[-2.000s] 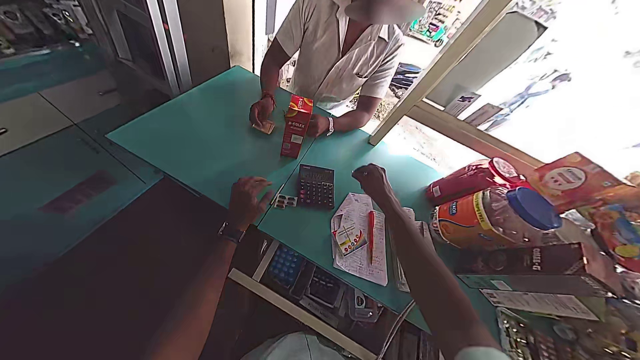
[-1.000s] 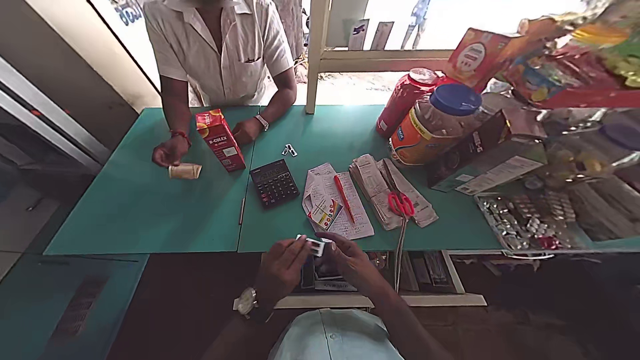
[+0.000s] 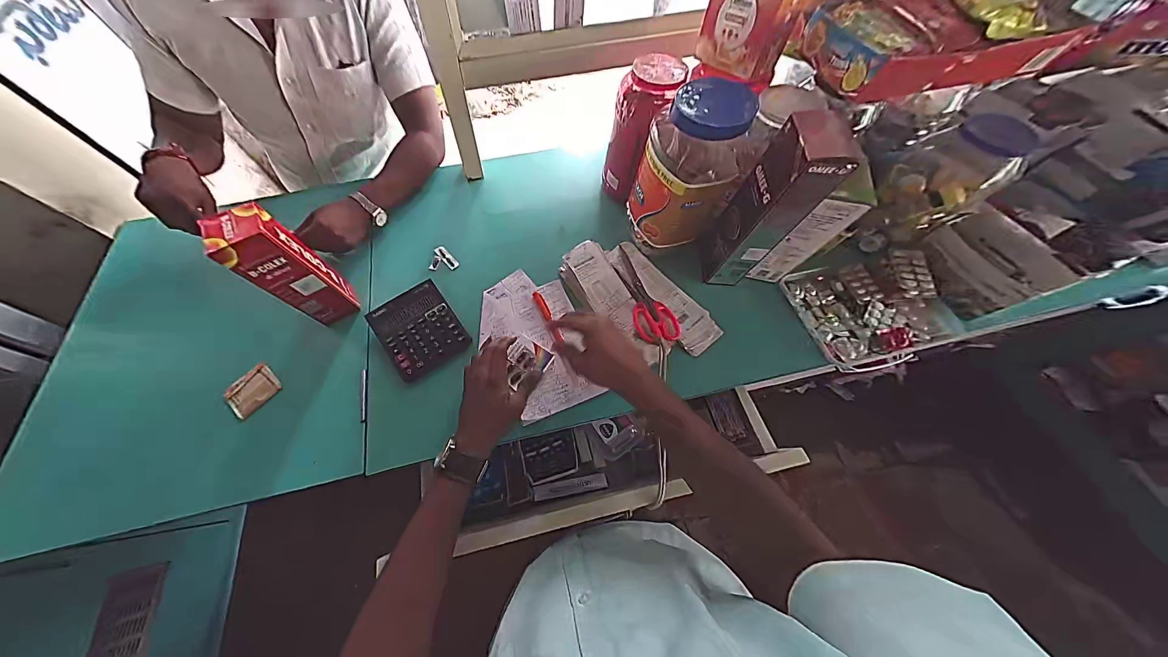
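Note:
My left hand, with a watch on its wrist, has its fingers on a small blister strip over the papers. Close beside it, my right hand has its fingertips at an orange-red pen; whether they grip it is unclear. Written paper sheets lie under both hands. Left of them sits a black calculator, and small strip pieces rest behind it. Red-handled scissors lie on a paper bundle to the right.
Across the green counter, a person's hands are at a red carton. A folded banknote lies nearer. Plastic jars, a dark box and a tray of blister strips stand right. Below is an open drawer.
My hands have moved from the counter's front edge onto the papers. The other person's hand has let go of the folded note, which now lies on the counter, and moved to the red carton.

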